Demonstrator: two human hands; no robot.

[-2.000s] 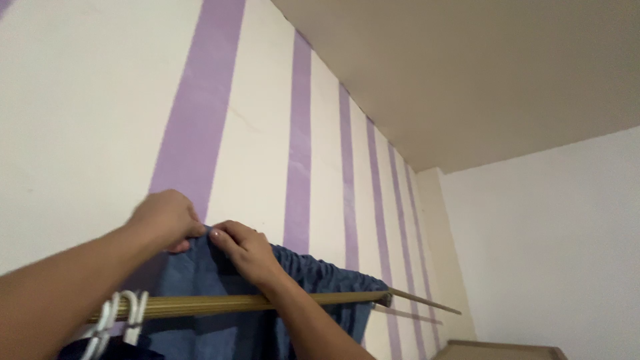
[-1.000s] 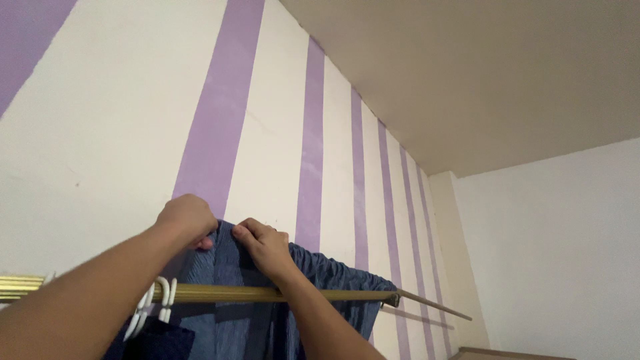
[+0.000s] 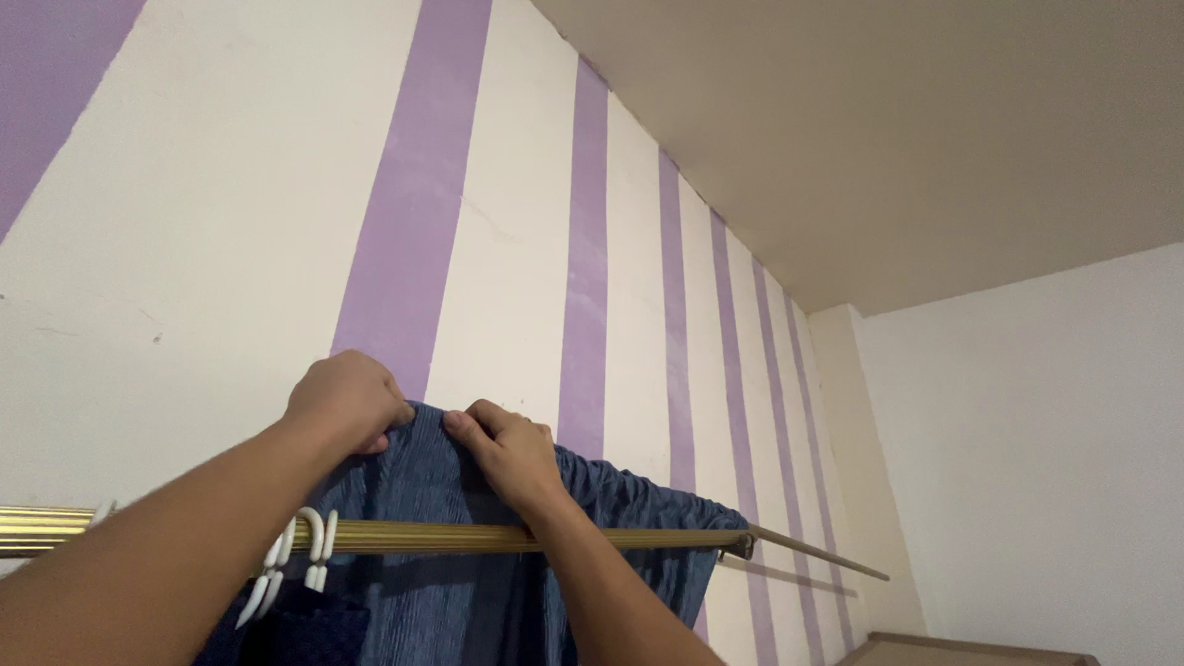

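A blue curtain (image 3: 425, 472) hangs gathered behind a ribbed gold curtain rod (image 3: 435, 536). My left hand (image 3: 347, 398) pinches the curtain's top edge above the rod. Just to its right, my right hand (image 3: 509, 449) grips the same edge, thumb toward me and fingers partly hidden behind the cloth. Its forearm crosses in front of the rod. White plastic curtain rings (image 3: 319, 546) hang on the rod near my left forearm, with a darker blue fabric (image 3: 305, 624) below them.
The wall (image 3: 518, 240) has white and purple stripes and meets the ceiling (image 3: 879, 139) at a slant. A bracket (image 3: 742, 546) is at the gold rod's end, and a thinner rod (image 3: 819, 552) extends beyond it. The top edge of a brown piece of furniture (image 3: 980, 647) shows low at the right.
Both hands keep hold of the curtain's top edge. Since the oldest frame, a wider flat stretch of cloth shows between and below them. The view has shifted slightly.
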